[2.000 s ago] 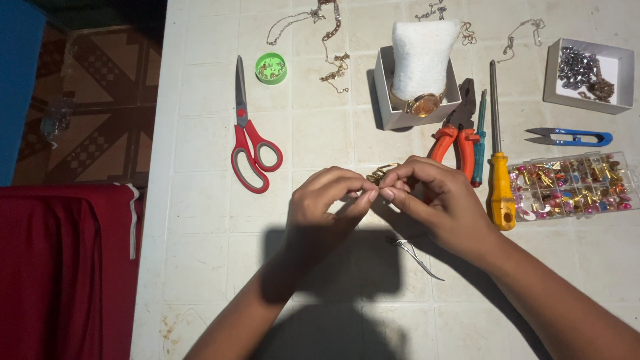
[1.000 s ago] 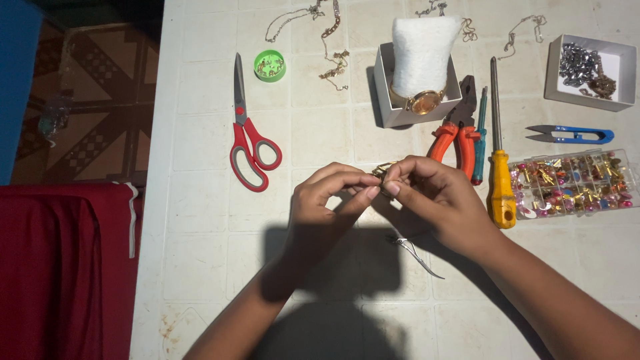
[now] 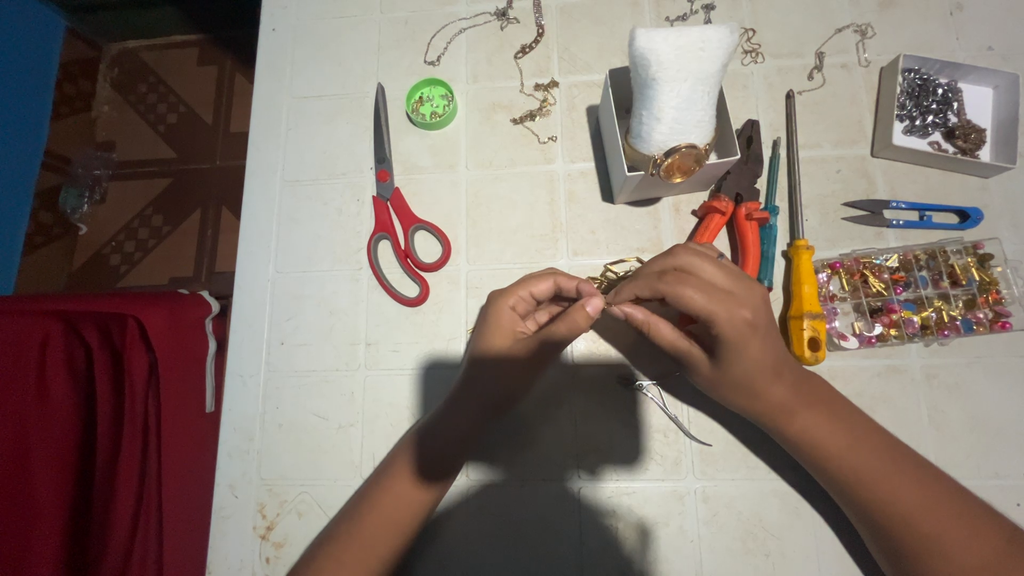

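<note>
My left hand [image 3: 538,320] and my right hand [image 3: 692,312] meet at the fingertips, pinching a tiny gold-coloured piece [image 3: 608,304] between them; its shape is too small to tell. Just behind the fingertips lies a gold-coloured chain [image 3: 614,274] with angular links, partly hidden by my right hand. Whether the pinched piece belongs to that chain I cannot tell. Small metal nippers [image 3: 668,410] lie below my hands, their tips in shadow. Orange-handled pliers [image 3: 738,200] lie just beyond my right hand, their grips partly covered by it.
Red-handled scissors [image 3: 392,216] and a green lid of small parts [image 3: 431,104] lie left. Beyond stands a box [image 3: 616,180] with a cushion and a gold-coloured watch [image 3: 680,162]. Rightward are a yellow-handled screwdriver [image 3: 802,304], blue thread snips [image 3: 920,214], a bead organizer [image 3: 920,300] and a chain box [image 3: 988,164].
</note>
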